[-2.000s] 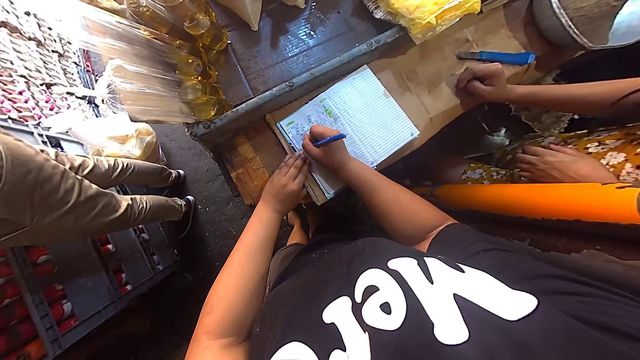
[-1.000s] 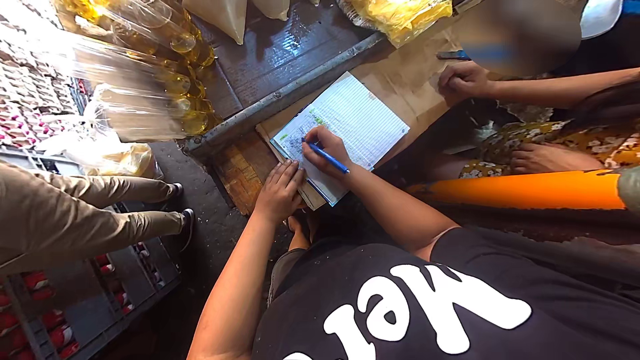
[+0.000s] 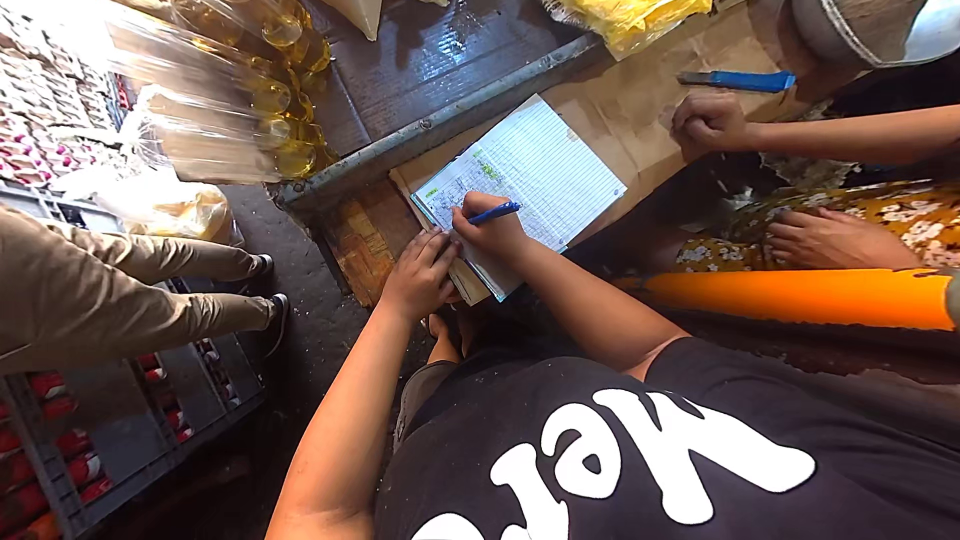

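Observation:
An open ruled notebook [image 3: 559, 169] lies on a cardboard-covered wooden ledge, its left part covered with handwriting and a few green highlighted spots. My right hand [image 3: 491, 225] is closed around a blue pen [image 3: 495, 213] over the written part; the pen's tip is hidden by my fingers. At the notebook's near left edge rests my left hand [image 3: 421, 276], fingers together and partly bent, touching the page's border. Whether it pinches the edge cannot be told.
Another person's fist [image 3: 709, 124] rests by a blue utility knife [image 3: 739, 80]. A metal pot [image 3: 862, 30], yellow plastic bag [image 3: 637, 19], wrapped oil bottles [image 3: 289, 97] and a metal-edged tray [image 3: 450, 112] surround the notebook. An orange bar [image 3: 802, 298] runs at right. A person in khaki trousers [image 3: 135, 292] stands left.
My right hand has shifted slightly over the written part, and the pen's angle has changed, its rear end now pointing up and to the right. My left hand stays at the notebook's edge.

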